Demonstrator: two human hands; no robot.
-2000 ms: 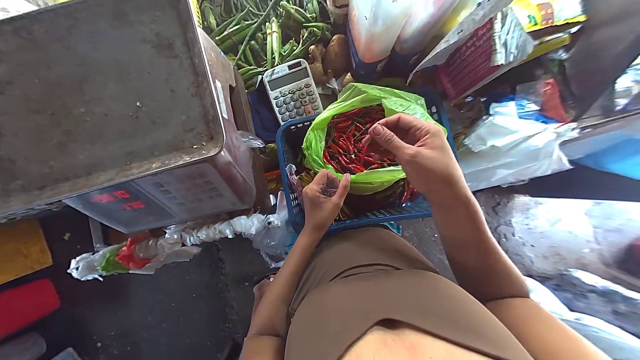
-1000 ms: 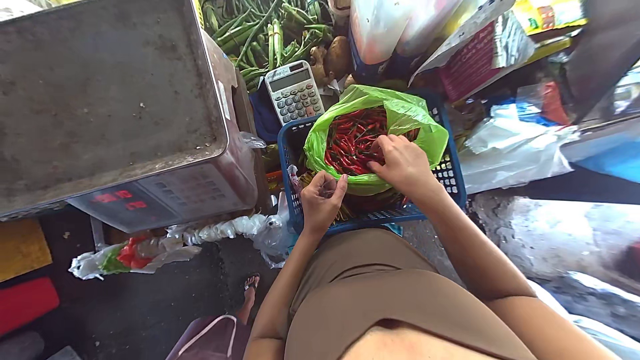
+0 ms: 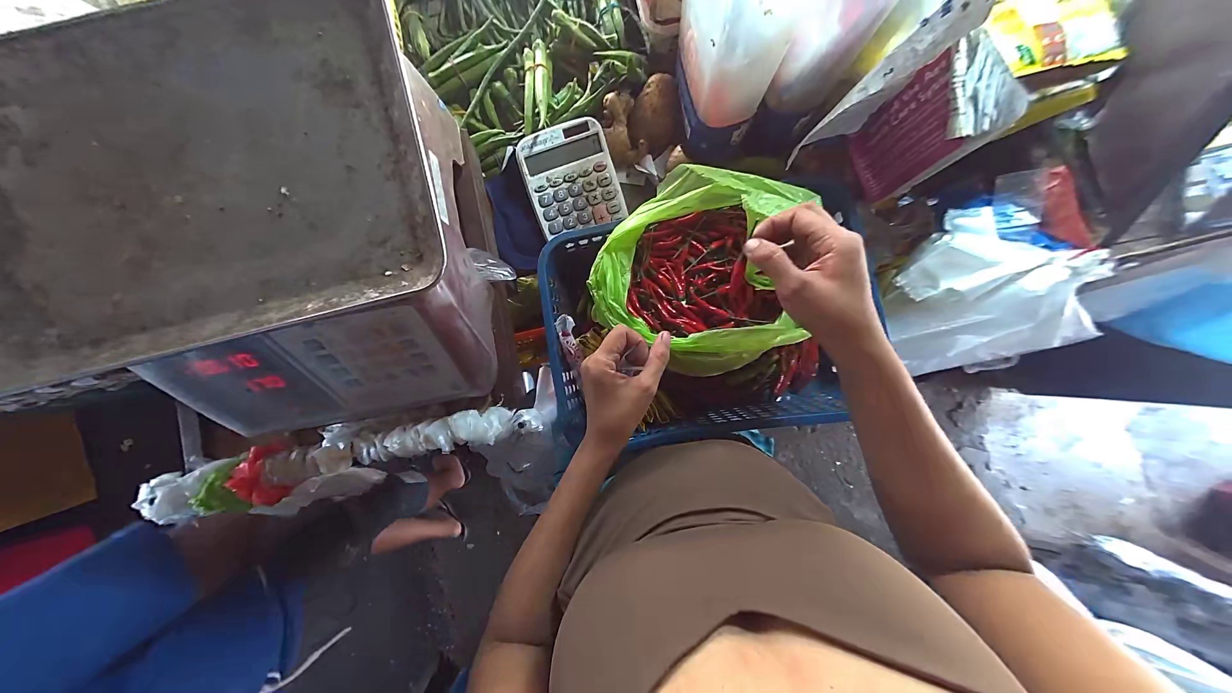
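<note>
Red chillies (image 3: 688, 274) fill an open light-green plastic bag (image 3: 616, 255), which stands in a blue plastic basket (image 3: 566, 279). More chillies and some yellowish stems lie in the basket below the bag. Over the bag's right side is my right hand (image 3: 813, 274), thumb and fingertips nearly together, with a small pale stem-like bit by the thumb; whether it is gripped is unclear. My left hand (image 3: 624, 380) is at the lower left rim of the bag, thumb and index finger curled close together, and what lies between them is too small to tell.
At left stands a weighing scale with a worn metal top (image 3: 212, 173) and lit red digits. A calculator (image 3: 573, 178) leans behind the basket, near green vegetables (image 3: 510, 67) and ginger root (image 3: 640, 115). White plastic bags (image 3: 1001, 289) lie at right. Another person's legs (image 3: 419, 529) show lower left.
My right hand has risen from the chillies to the bag's right side. My left hand has stayed at the lower left rim. Another person in blue has come into view at the lower left.
</note>
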